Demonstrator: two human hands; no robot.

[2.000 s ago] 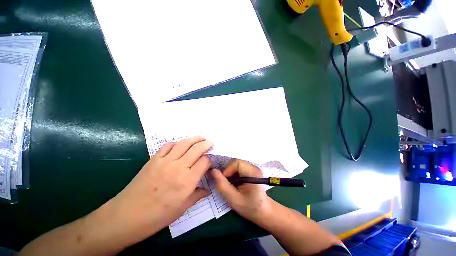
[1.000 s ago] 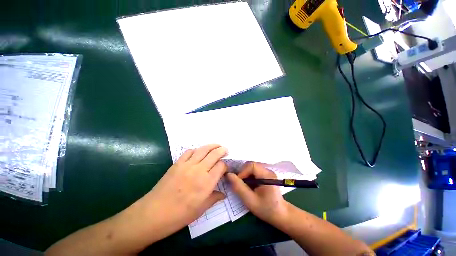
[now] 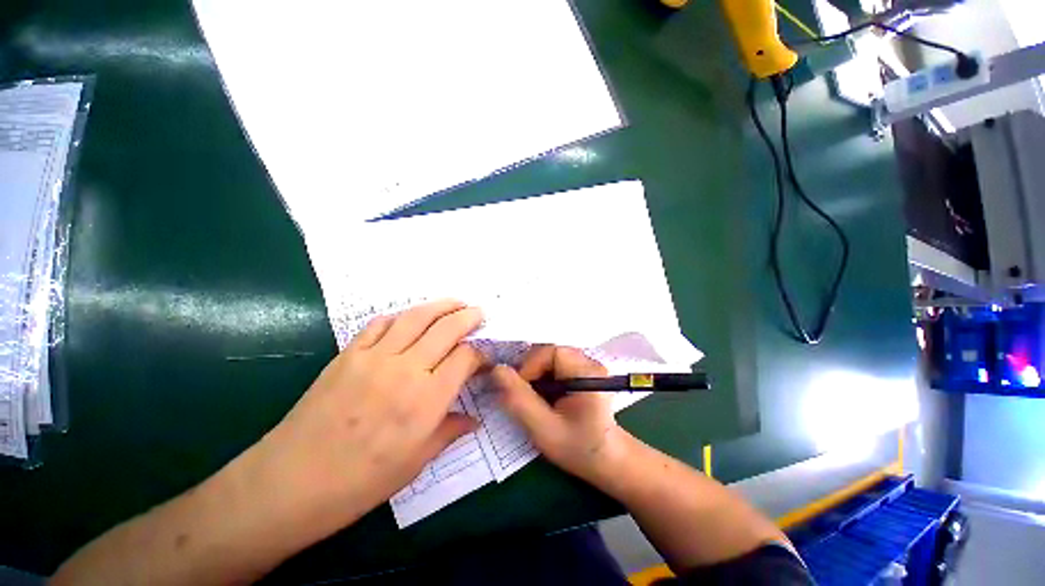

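The record forms (image 3: 504, 252) are white sheets with printed grids, lying on the green mat in front of me, with some sheets folded over others. My left hand (image 3: 395, 395) lies flat on the forms, its fingers together, pressing the paper. My right hand (image 3: 567, 418) holds a black pen (image 3: 630, 382) with a yellow band. The pen points left, its tip hidden by my fingers beside my left hand. A large white sheet with a dark edge (image 3: 424, 103) lies above the forms and its lower part meets them.
A clear document sleeve with sheets (image 3: 34, 252) lies at the left. A yellow heat gun (image 3: 756, 40) is cut off at the top, its black cord (image 3: 783, 229) looped on the green mat (image 3: 172, 229). A power strip (image 3: 934, 82) is at upper right. Blue bins (image 3: 877, 532) are at lower right.
The view has shifted, so the bench things sit further left and higher than a second ago. Both hands stay on the forms. The pen's rear end is tilted slightly higher.
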